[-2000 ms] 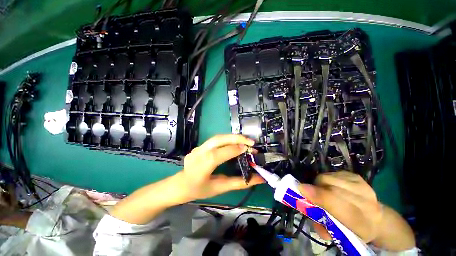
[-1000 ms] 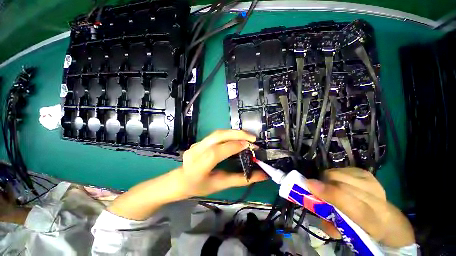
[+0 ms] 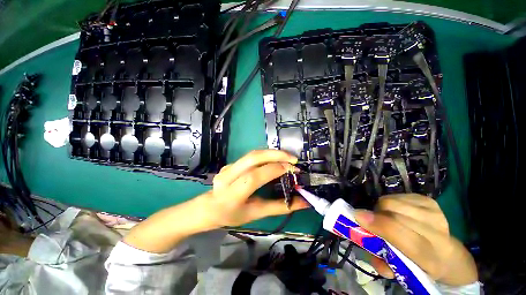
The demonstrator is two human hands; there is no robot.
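Observation:
My left hand (image 3: 248,187) pinches a small black module (image 3: 286,187) by its ends, between thumb and fingers, at the near left corner of the right tray. My right hand (image 3: 412,230) is closed around a glue tube (image 3: 369,242), white with blue and red print. The tube's white nozzle (image 3: 314,200) points up and left, and its red tip is at the module's right side, where red glue shows. I cannot tell if the tip touches. A grey flat cable (image 3: 323,180) runs right from near the module. The right tray (image 3: 288,98) holds several cabled modules.
The left tray (image 3: 156,101) has mostly empty pockets, with a red-marked piece at its far left. A white crumpled wipe (image 3: 57,132) and a cable bundle (image 3: 14,127) lie further left. A black tray stack (image 3: 496,132) stands at far right. Another person's sleeve (image 3: 63,248) shows at lower left.
The trays sit slightly higher and further left in view than two seconds ago. The nozzle tip has shifted slightly down and right along the module. Both hands keep their holds.

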